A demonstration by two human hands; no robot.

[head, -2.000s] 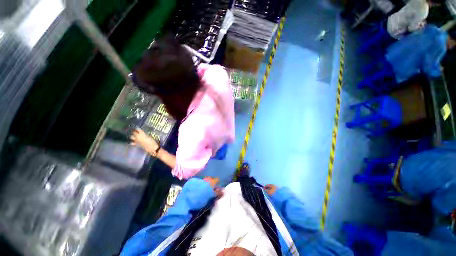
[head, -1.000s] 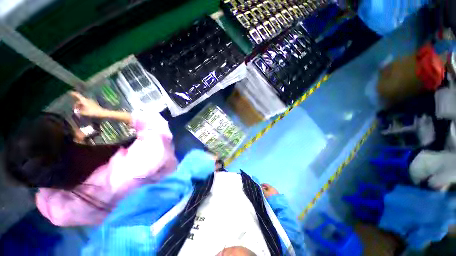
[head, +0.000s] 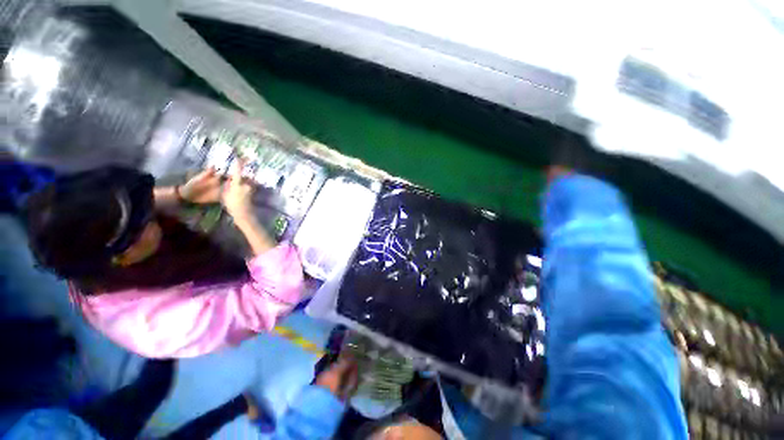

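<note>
My right arm in a blue sleeve reaches up over the bench. My right hand (head: 560, 172) is small, blurred and partly hidden at the sleeve's end, near the shelf's dark underside. My left hand (head: 339, 376) is low in the picture, beside a tray of green circuit boards (head: 384, 371); its fingers are blurred. I cannot tell whether either hand holds anything. A glossy black plastic-covered tray (head: 421, 266) lies between my arms, on the near side of the green bench (head: 447, 163).
A person in pink (head: 189, 296) works with both hands over trays of boards at the left. A white tray (head: 337, 225) lies beside the black one. The white shelf (head: 413, 51) crosses above. Filled trays (head: 722, 369) stand at the right. A slanted post (head: 202, 64) rises at upper left.
The view has swung towards the bench and shelf. My right arm has gone from low near my body to stretched out over the bench. The person in pink now has both hands over the trays.
</note>
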